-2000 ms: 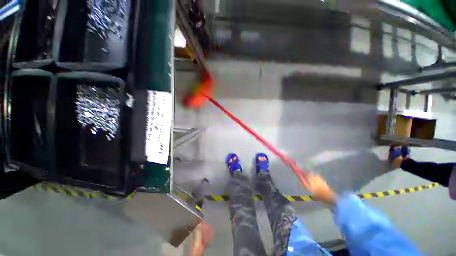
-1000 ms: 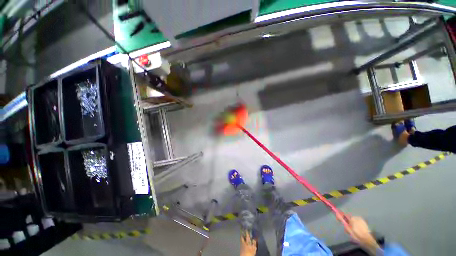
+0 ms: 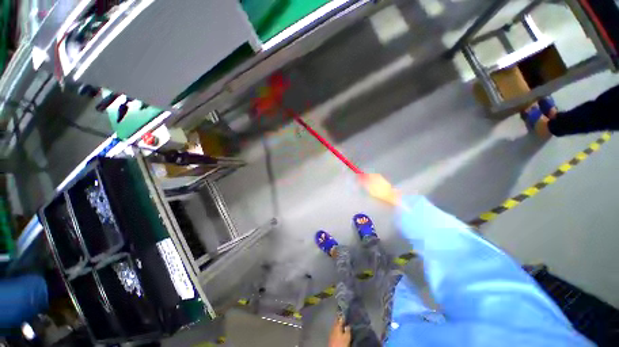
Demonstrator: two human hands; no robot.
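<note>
The broom has a long thin red handle [image 3: 328, 145] and a blurred red-orange head [image 3: 271, 95]. The head is on the grey floor close to the lower edge of the production line. My right hand [image 3: 380, 189], in a light blue sleeve, is closed around the handle with the arm stretched forward. My left hand [image 3: 340, 335] hangs beside my leg at the bottom edge of the picture, partly cut off and small; its fingers cannot be made out clearly.
Black compartment trays [image 3: 102, 261] with shiny parts stand on a green-edged stand at left. A metal frame [image 3: 226, 211] juts beside it. The production line [image 3: 292, 20] crosses the top. A rack with an open cardboard box [image 3: 510, 88] and another person's foot [image 3: 541, 123] are at right.
My right hand has moved forward and left, and the broom head has moved away from my feet towards the line. The view has turned, and more of the line shows at upper left.
</note>
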